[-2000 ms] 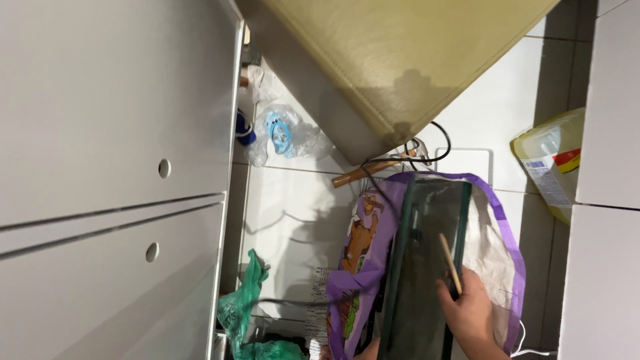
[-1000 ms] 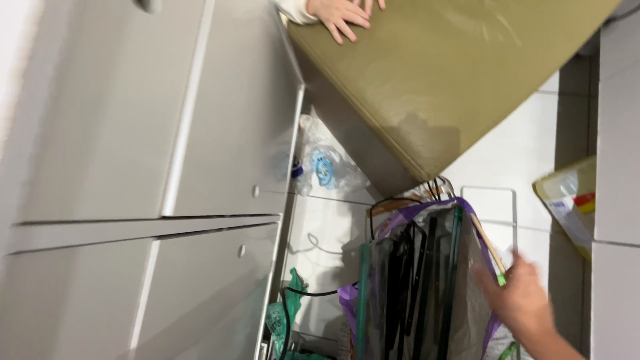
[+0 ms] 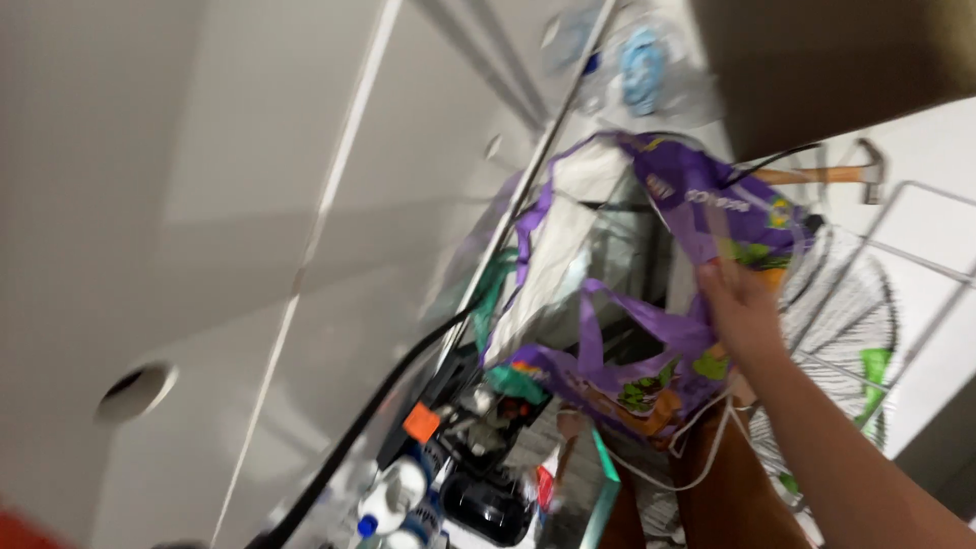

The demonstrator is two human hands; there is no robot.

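My right hand (image 3: 740, 309) is closed around a thin wooden stick (image 3: 720, 229), blurred by motion, and rests against the side of a purple printed shopping bag (image 3: 732, 198). The bag gapes beside the cabinet, with clear and dark flat items (image 3: 621, 244) inside; its purple handle (image 3: 591, 328) loops across the opening. Below the bag, a clear panel with a green edge (image 3: 606, 457) stands tilted near my legs. A bit of skin beside that panel may be my left hand (image 3: 568, 423), mostly hidden by the bag, so its grip is unclear.
Cabinet doors (image 3: 252, 229) fill the left side. A claw hammer (image 3: 831, 175) and wire rack (image 3: 923, 259) lie right of the bag. Bottles (image 3: 396, 496), a black case (image 3: 486, 507) and a black cable (image 3: 358, 427) are at lower left. A large box-like object (image 3: 823, 69) overhangs the upper right.
The bag now gapes toward the cabinet and its printed side shows. My right hand has moved onto that side. Another person's hands, seen on the box-like object a second ago, are out of view.
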